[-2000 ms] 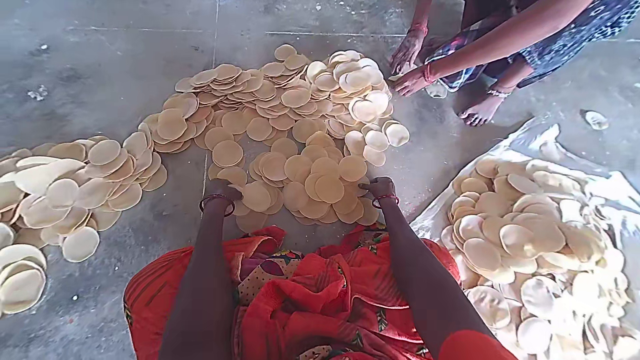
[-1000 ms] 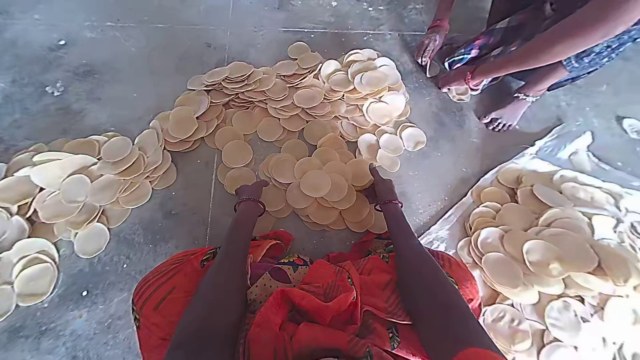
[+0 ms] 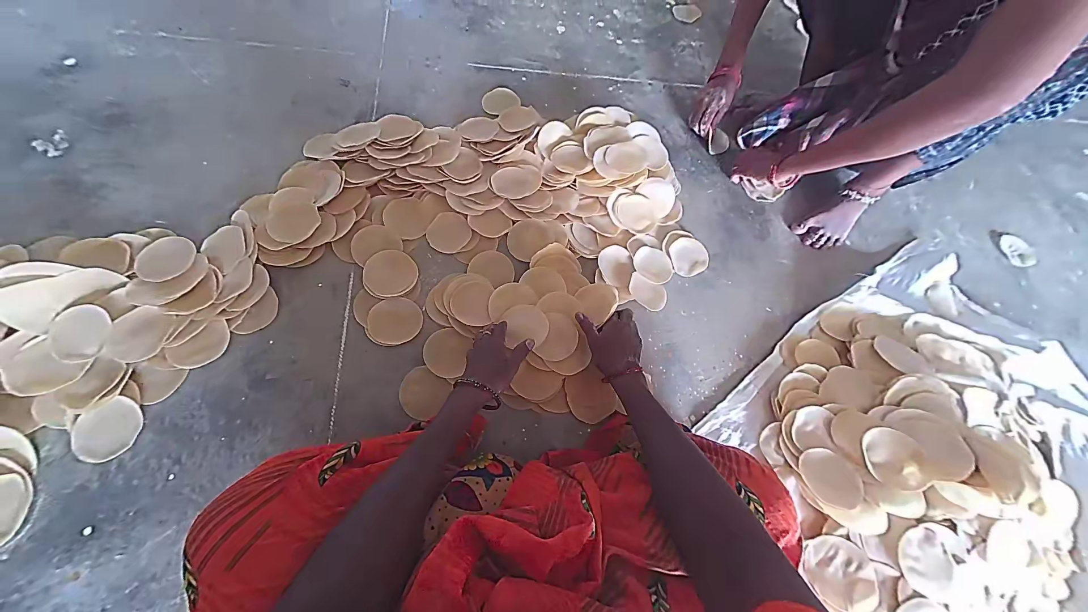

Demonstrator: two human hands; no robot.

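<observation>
Thin round flat dough discs [image 3: 557, 336] lie overlapping in a heap on the floor in front of me. My left hand [image 3: 495, 361] rests on the near left part of this heap, its fingers spread over the discs. At the heap's right edge is my right hand [image 3: 612, 344], thumb and forefinger touching the discs there. Whether either hand grips a disc is hard to tell. Beyond my hands, a long band of pale discs [image 3: 516, 181] curves away and joins another pile [image 3: 140, 331] at the left.
On a white plastic sheet [image 3: 748, 387] at the right lies a big sunlit heap of discs [image 3: 884, 425]. A co-worker's hands [image 3: 752, 174] hold some discs at the upper right, near a bare foot [image 3: 823, 223]. My red cloth-covered lap is below.
My left hand has moved from the left edge of the near discs onto the heap, closer to my right hand. The co-worker's hands stay at the upper right.
</observation>
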